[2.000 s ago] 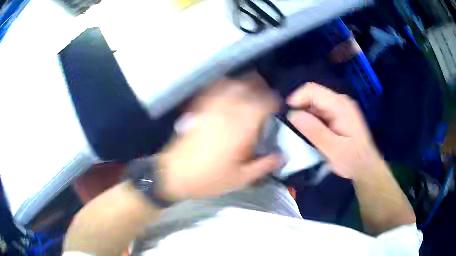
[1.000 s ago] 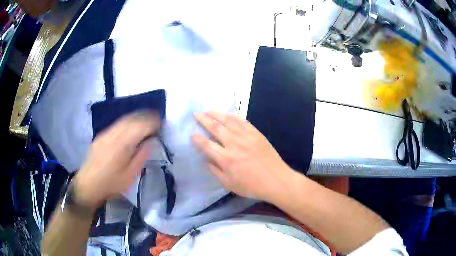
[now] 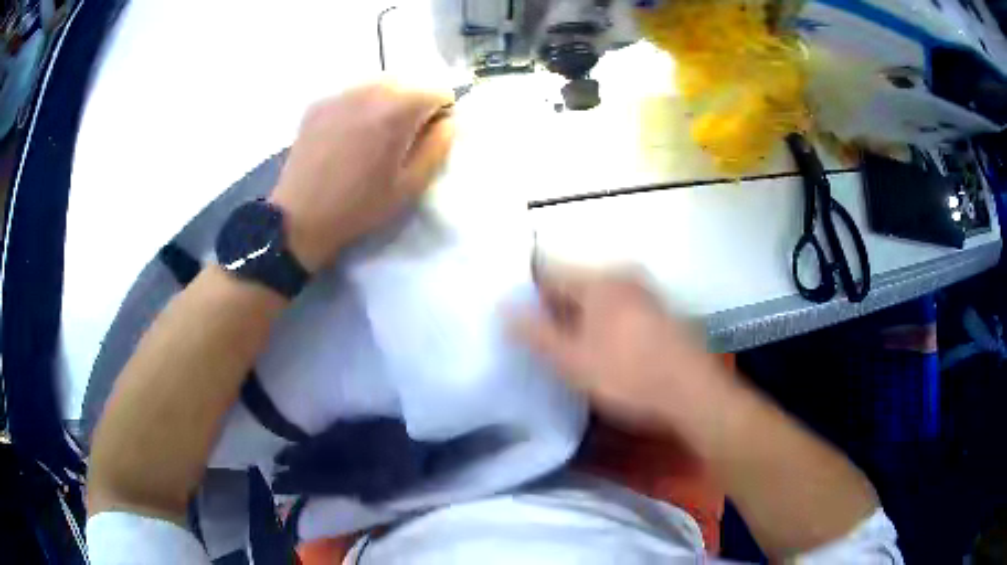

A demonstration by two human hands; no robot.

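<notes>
The light grey-white fabric panel (image 3: 442,342) lies over the table edge and the lap, with dark strips (image 3: 271,406) on it. A dark navy fabric piece (image 3: 353,458) lies bunched near the lap. My left hand (image 3: 370,160), with a watch on the wrist, is curled at the cloth just left of the needle area; its fingertips are hidden. My right hand (image 3: 618,331) is blurred by motion at the cloth's right edge; whether it grips the cloth is unclear. The presser foot area (image 3: 480,75) is under the lamp glare.
A yellow fluffy bundle (image 3: 734,88) hangs right of the needle. Black-handled shears (image 3: 828,237) lie near the right table edge (image 3: 839,306). A black flat object (image 3: 908,199) lies right of them. The sewing machine head (image 3: 872,72) spans the upper right.
My left hand has moved up and right to beside the needle area. The dark rectangular panel on the table is no longer seen there. The view has shifted right, and the pale cloth is gathered differently.
</notes>
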